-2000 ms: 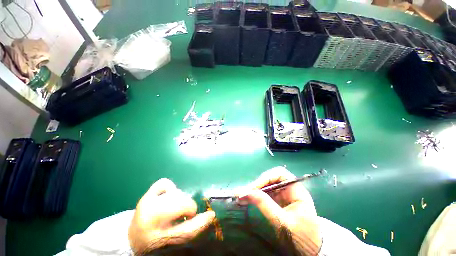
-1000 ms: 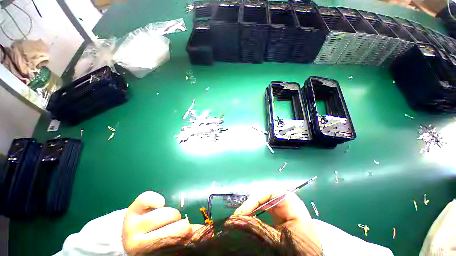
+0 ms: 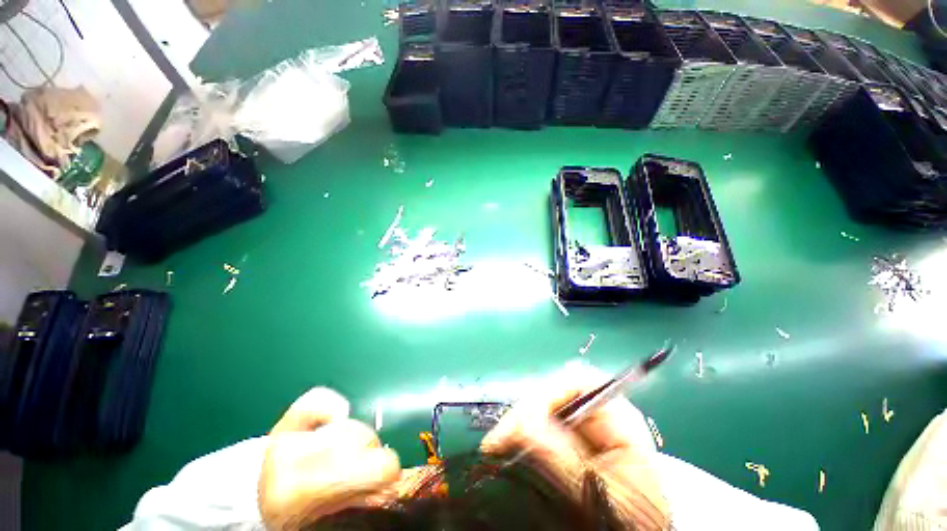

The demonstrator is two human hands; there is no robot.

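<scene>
A thin black frame (image 3: 470,408) lies low between my hands, its far edge and a greyish patch showing; the wearer's hair hides its near part. My left hand (image 3: 327,462) is at its left side, fingers curled, beside an orange strip (image 3: 429,448); its fingertips are partly hidden, so its grip cannot be told. My right hand (image 3: 576,436) holds dark tweezers (image 3: 613,390), their rear end pointing up and right; the tips are not clear. A pile of pale strips (image 3: 421,264) lies ahead.
Two open black frame stacks (image 3: 602,278) stand right of the pile. More black stacks (image 3: 88,373) are at the left edge. A long row (image 3: 524,88) runs along the back. Plastic bags (image 3: 296,109) lie rear left. A person's sleeve (image 3: 919,482) is at the right edge.
Since two seconds ago, a loose strip appears right of centre and more of the frame's far edge shows. Over the last second, the tweezers' rear end has risen slightly. My left hand has barely moved.
</scene>
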